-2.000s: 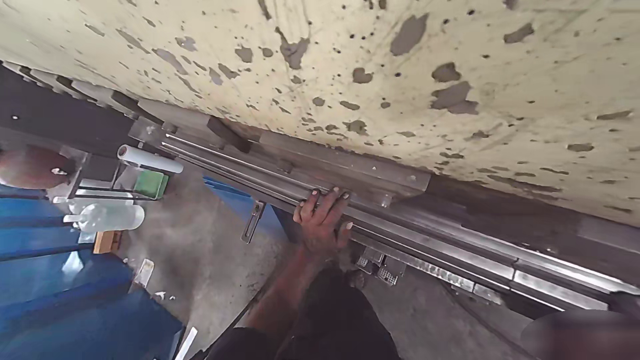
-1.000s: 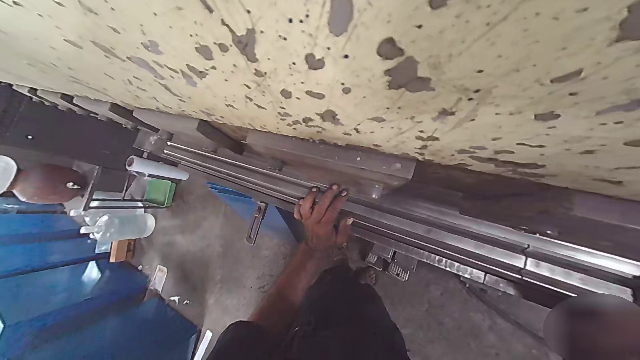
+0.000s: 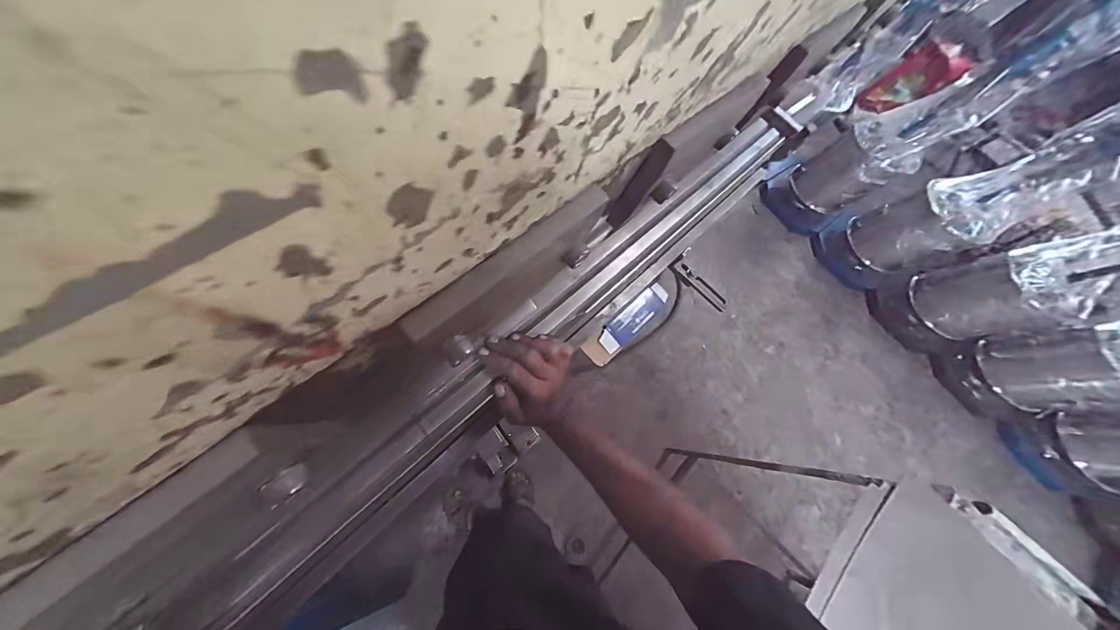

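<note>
My right hand (image 3: 529, 376) lies palm down on a long grooved metal rail (image 3: 647, 249), its fingers across the top and the thumb apart on the near side. The rail runs diagonally beneath a large cream-painted machine panel (image 3: 350, 175) with worn dark patches. Just ahead of the fingertips is a bolt head (image 3: 458, 350) on the machine's lower edge. A blue and white box (image 3: 634, 319) lies below the rail, to the right of the hand. My left hand is not in view.
On the right stand several dark rolls or cylinders (image 3: 971, 289) partly under clear plastic wrap. A pale grey cabinet or panel (image 3: 945, 560) is at the lower right. A slotted metal bracket (image 3: 700, 282) juts from the rail over the concrete floor (image 3: 770, 385).
The view has turned strongly. My left hand, on the rail in both earlier frames, is out of view; my right hand now rests on the rail.
</note>
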